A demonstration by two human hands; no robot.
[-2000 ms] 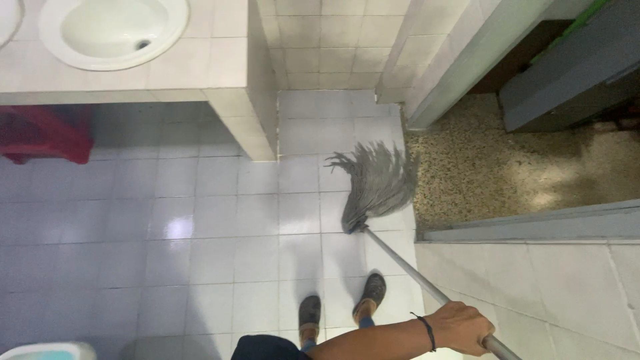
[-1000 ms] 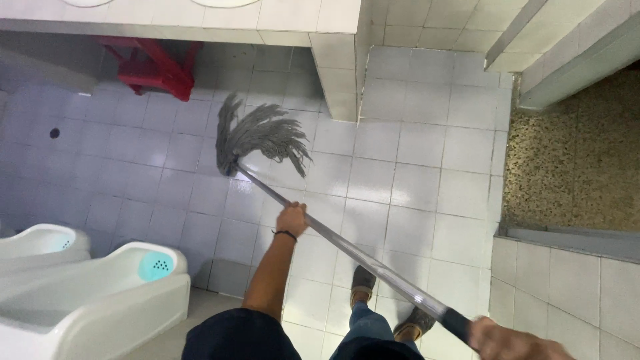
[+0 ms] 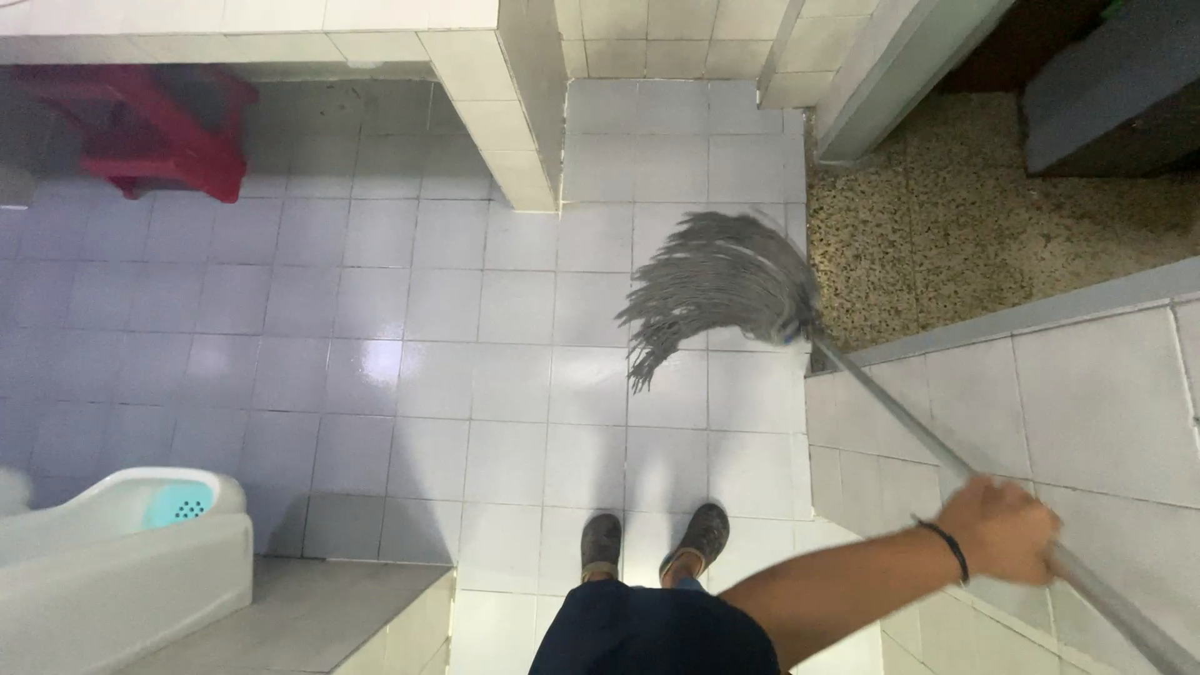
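A string mop with grey strands [image 3: 722, 277] lies on the white tiled floor, its head beside the doorway edge and its strands fanned out to the left. From the head, the metal mop handle [image 3: 891, 408] runs down to the lower right. My left hand [image 3: 1001, 530], with a dark band at the wrist, is closed around that handle. The handle passes out of view at the bottom right corner, and my right hand is out of the frame.
A tiled counter [image 3: 469, 56] with a support wall stands at top left, a red plastic stool [image 3: 178, 141] under it. A white urinal [image 3: 178, 562] is at lower left. A speckled floor [image 3: 900, 225] lies through the doorway. My dark shoes [image 3: 601, 544] are below centre.
The mop head has swung from under the counter's edge across to the doorway on the right. My left hand moved right with the handle. My right hand, seen a second ago, has left the view.
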